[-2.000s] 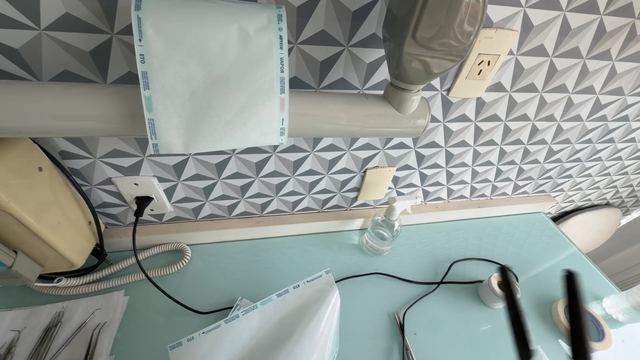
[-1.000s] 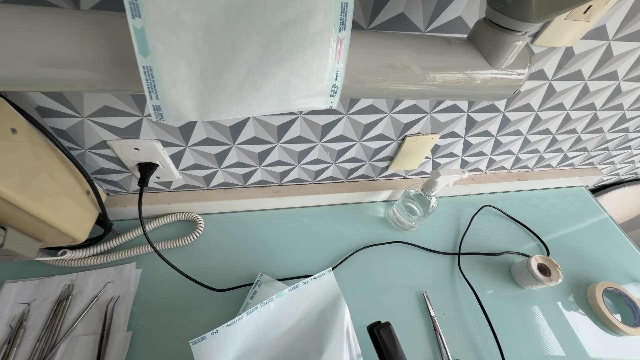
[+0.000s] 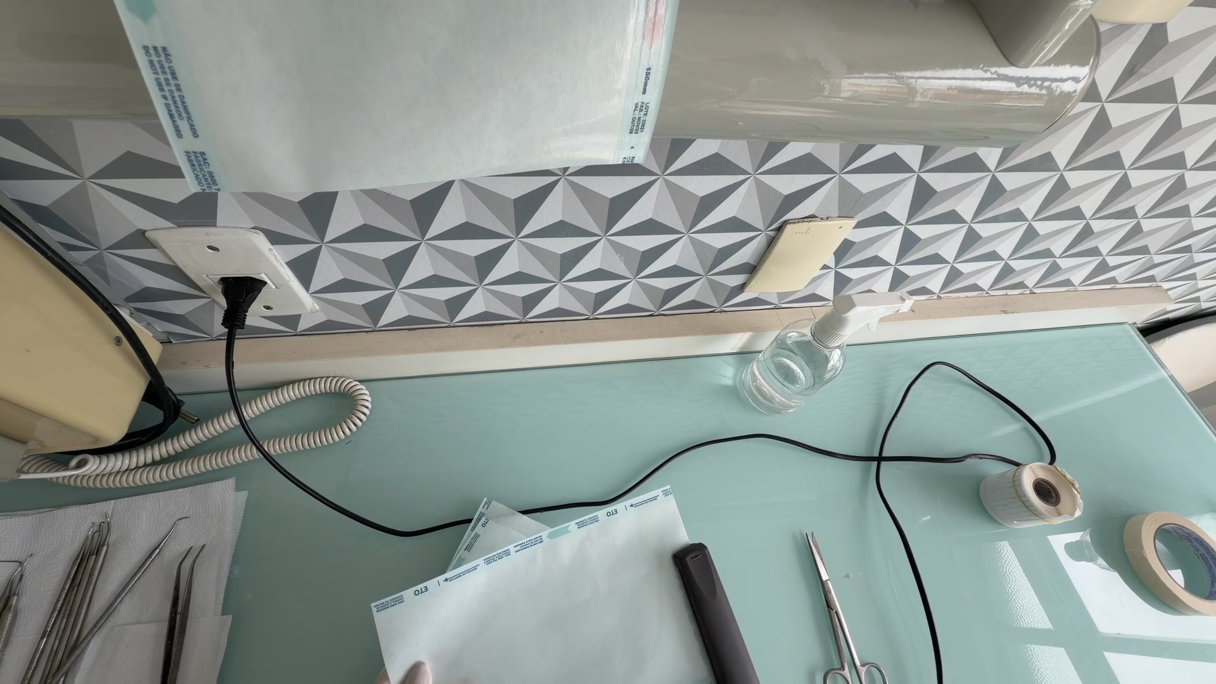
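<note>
A fingertip of one hand, probably my left hand (image 3: pixel 416 673), shows at the bottom edge, against the lower left of a white sterilization pouch (image 3: pixel 551 598) with a blue printed border. The rest of that hand is hidden. A smaller pouch (image 3: pixel 489 532) lies partly under it. Against the pouch's right side is a black bar-shaped handle (image 3: pixel 714 617), cut off by the frame. Metal scissors (image 3: pixel 833 608) lie further right, blades pointing away from me. My right hand is out of view. On white paper at the left rest metal dental instruments (image 3: pixel 81 598) and tweezers (image 3: pixel 180 613).
A pouch roll (image 3: pixel 408 85) hangs from above. A clear spray bottle (image 3: pixel 793 366) stands near the wall. A black cord (image 3: pixel 760 437) crosses the glass tabletop (image 3: pixel 617 399) to a label roll (image 3: pixel 1031 494). Masking tape (image 3: pixel 1173 560) lies at right, a coiled cable (image 3: pixel 313 408) at left.
The view has moved down and closer to the tabletop. A fingertip has come into view at the pouch. The black handle, raised at the right in the oldest frame, is now beside the pouch.
</note>
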